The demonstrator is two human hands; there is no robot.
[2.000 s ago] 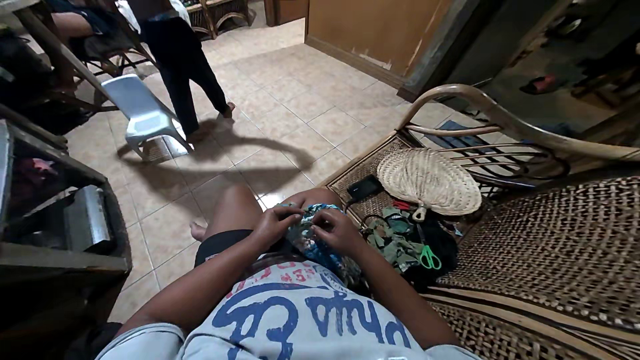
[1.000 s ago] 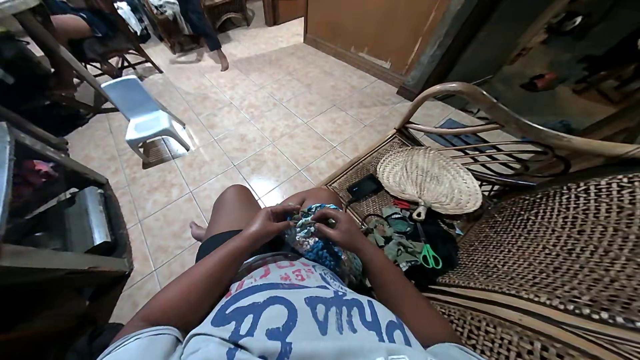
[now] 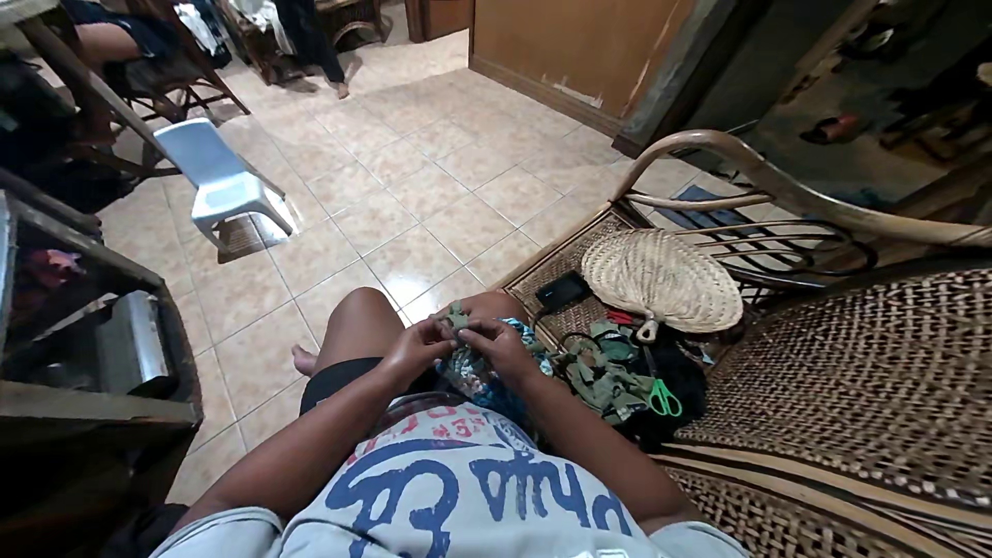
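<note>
Over my lap my left hand and my right hand meet, fingertips pinching a small green cloth strip between them. Beneath and beside my right hand lies a bundle of blue, white and multicoloured textile, partly covered by that hand. To the right, on the woven bench seat, is a heap of green cloth strips. Green-handled scissors rest at the edge of the heap, against dark fabric. Near them are a woven hand fan and a black phone-like device.
A rattan bench armrest curves up at the right. A small pale plastic chair stands on the tiled floor. Dark wooden shelving is close on my left. A seated person's leg and another person's foot show at the back.
A person who stood beside the plastic chair has moved back, away from it. My hands have come up a little from the textile bundle, and the green strip now shows between my fingers.
</note>
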